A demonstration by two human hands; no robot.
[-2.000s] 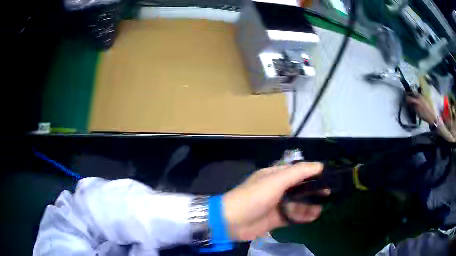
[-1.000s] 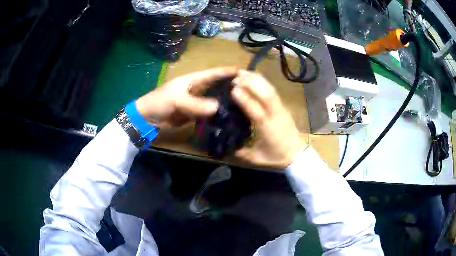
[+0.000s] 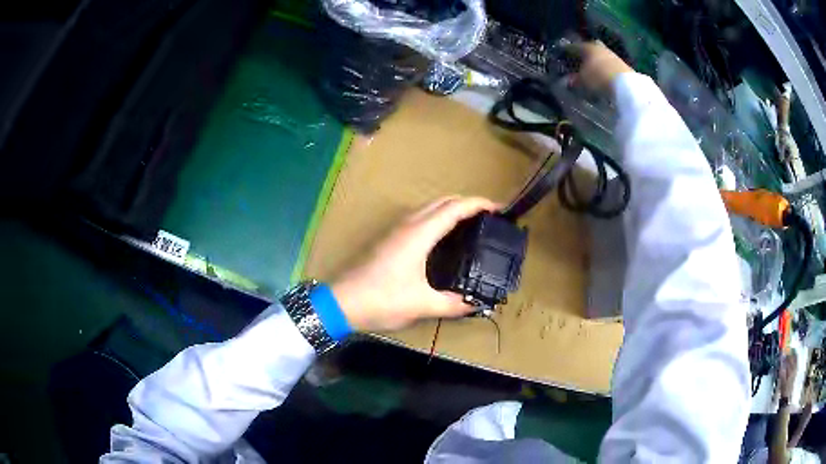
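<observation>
My left hand [image 3: 408,272] holds the black boxy housing [image 3: 494,260] over the cardboard sheet [image 3: 398,172], thumb and fingers around its sides. Its open face is turned up. Thin red and black lead wires [image 3: 436,340] hang from its near end. A thick black cable [image 3: 587,186] runs from its far end and lies looped behind it, with a thin tie around it. My right hand [image 3: 600,68] is stretched far forward at the small-parts tray [image 3: 516,50]. Its fingertips are dark and blurred, so what it touches cannot be told.
A dark tub with a clear bag over its rim [image 3: 408,34] stands behind the cardboard. A green mat [image 3: 263,154] lies at left. My right sleeve covers most of the grey-white box [image 3: 605,272]. The orange screwdriver [image 3: 756,207] is at right. Another person's hand shows at the right edge.
The hands have parted. My left hand keeps the housing, now seen clearly with its open face up. My right hand has left it and reached forward to the parts behind. The view has shifted.
</observation>
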